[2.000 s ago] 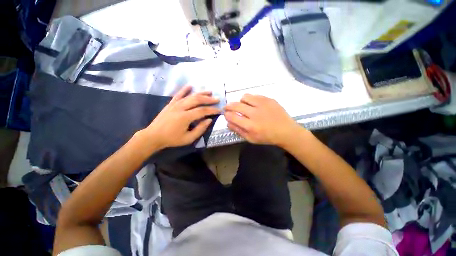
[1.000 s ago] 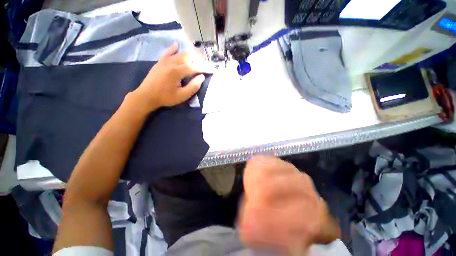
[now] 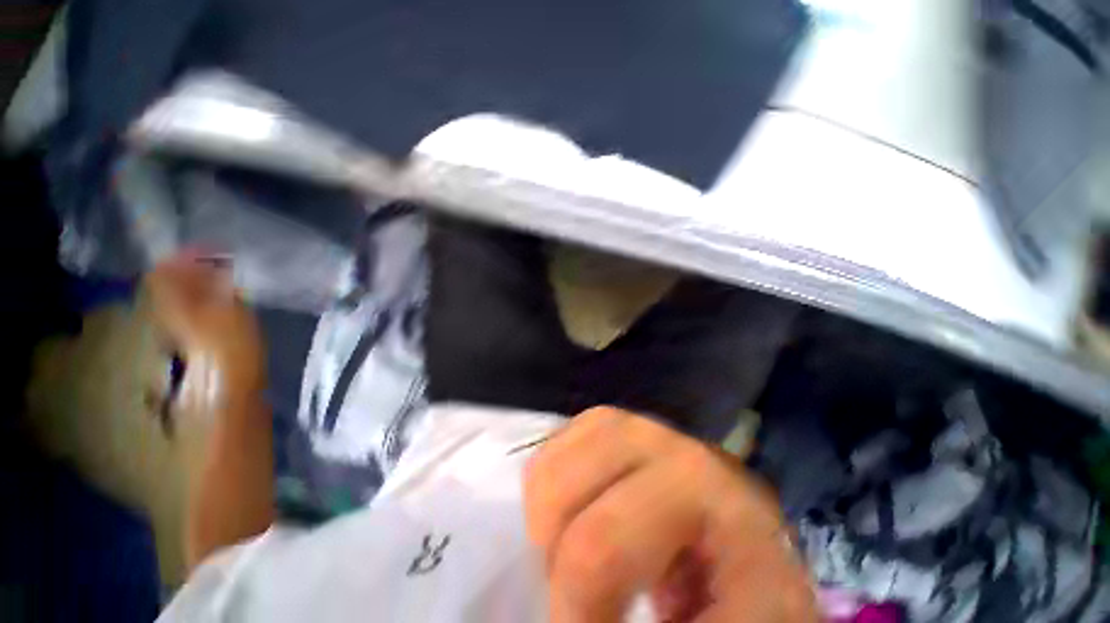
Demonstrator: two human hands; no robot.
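Observation:
The dark panel (image 3: 523, 73) lies on the machine table at the top of the view. A bundle of grey-and-black pieces (image 3: 286, 243) hangs below the table's front edge at left. My left hand (image 3: 207, 316) is blurred and low at left, beside this bundle; whether it grips a piece cannot be told. My right hand (image 3: 670, 517) is large and close to the camera, in front of my shirt, with curled fingers. A small whitish spot shows at its lower edge, and I cannot tell if it holds anything. The needle is out of view.
The white machine table's front edge (image 3: 730, 256) runs slanting down to the right. Part of a grey piece (image 3: 1053, 134) lies at the far right. Below the table at right is a crumpled grey-and-black heap (image 3: 937, 487) with magenta cloth (image 3: 870, 609).
The view has tilted down and turned. My left hand has left the panel near the needle and dropped to the left side. My right hand has left the table and stays raised near my chest.

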